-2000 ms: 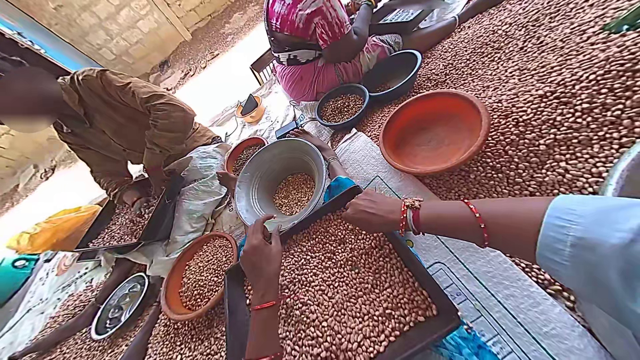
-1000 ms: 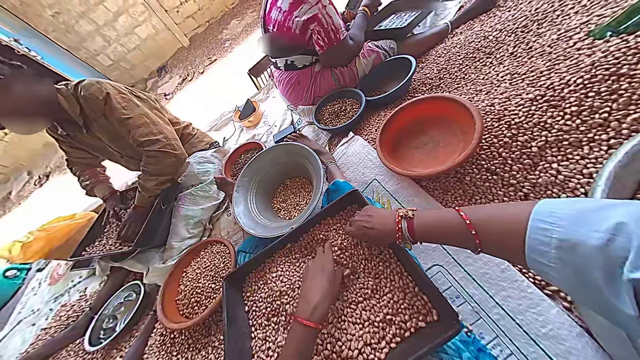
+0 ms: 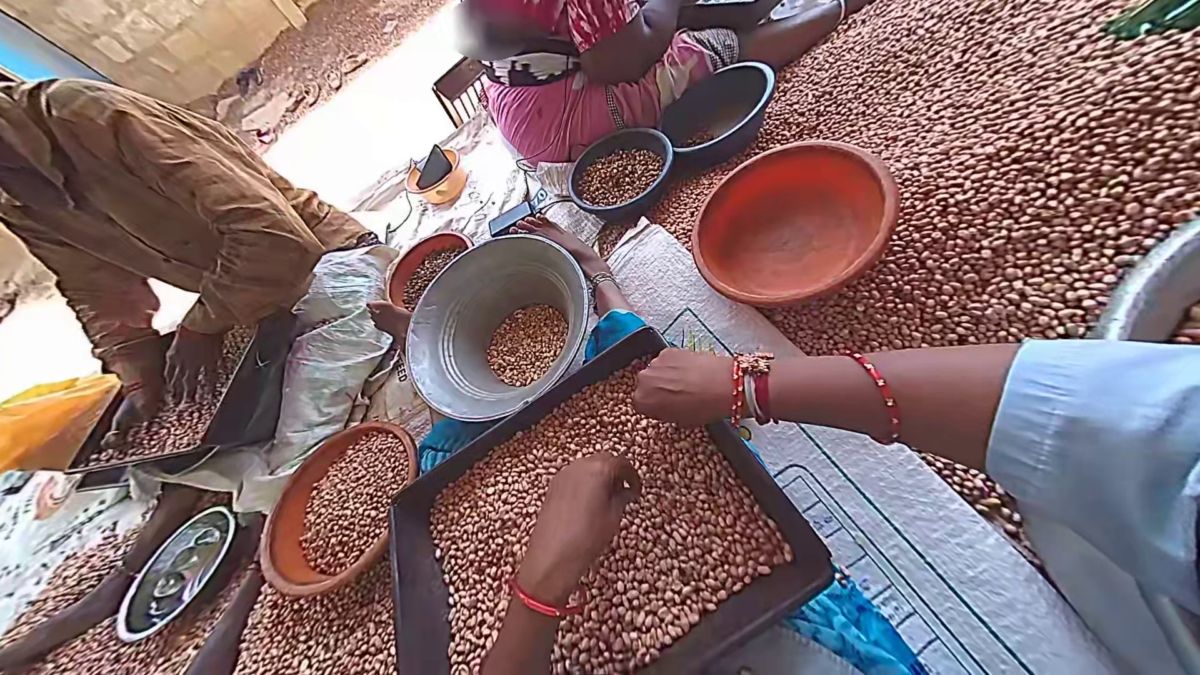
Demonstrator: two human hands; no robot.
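Observation:
A black rectangular tray (image 3: 417, 562) full of brown, peanut-like kernels (image 3: 694, 525) lies across my lap. Over its middle is my left hand (image 3: 581, 516), fingers curled and thumb near the fingertips; whether a kernel is between them cannot be told. My right hand (image 3: 682, 386), wearing bracelets, is curled above the tray's upper right edge, its fingertips hidden from view. Just beyond the tray stands a tilted metal pot (image 3: 450, 328) with some kernels in the bottom. An orange clay bowl (image 3: 281, 534) of kernels sits to the left of the tray.
An empty orange bowl (image 3: 797, 225) rests on a large kernel heap (image 3: 1012, 150). Two dark bowls (image 3: 623, 173) are near a seated person in pink. At left, another person works over a black tray (image 3: 258, 384). A metal plate (image 3: 178, 574) and a metal basin (image 3: 1139, 281) are also around.
My left hand was by the pot's near rim two seconds ago, then came down to the kernels in the tray. Its fingers are now more curled. My right hand stays near the tray's edge.

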